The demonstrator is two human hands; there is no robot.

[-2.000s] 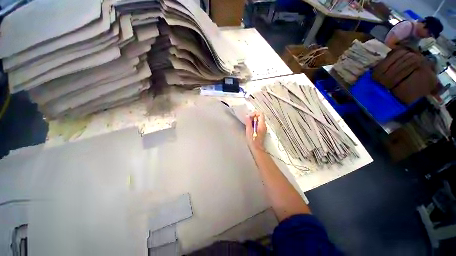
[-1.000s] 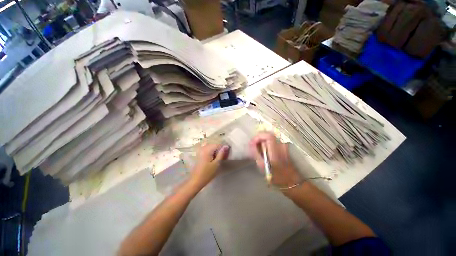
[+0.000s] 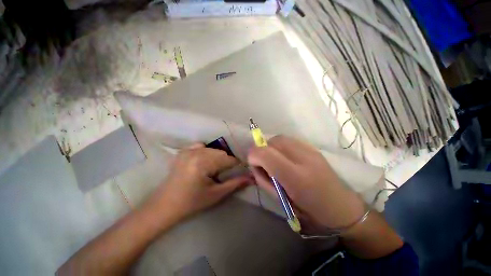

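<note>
The large beige-grey lining panel (image 3: 258, 81) lies in front of me, with a raised fold across its middle. My left hand (image 3: 199, 178) presses on the panel beside a small black label (image 3: 219, 145), thumb and fingers close together near its lower edge. My right hand (image 3: 301, 183) holds the pen-shaped thread burner (image 3: 280, 194), with silvery-striped shaft and yellow-wrapped ends. Its metal tip points up and away from the panel. The right fingertips are close to the left ones; whether they pinch a thread is too blurred to tell.
Long narrow strips (image 3: 382, 70) are heaped at the right. A white power strip (image 3: 226, 7) lies at the back. A thin cord (image 3: 344, 126) loops beside the strips. A grey tab (image 3: 107, 159) lies at the left. Yellow-ended bits and dark clippings lie behind the panel.
The view has moved closer and lower over the panel. Both hands have come together at the black label, now visible. The panel is folded up there. The pen is still in my right hand.
</note>
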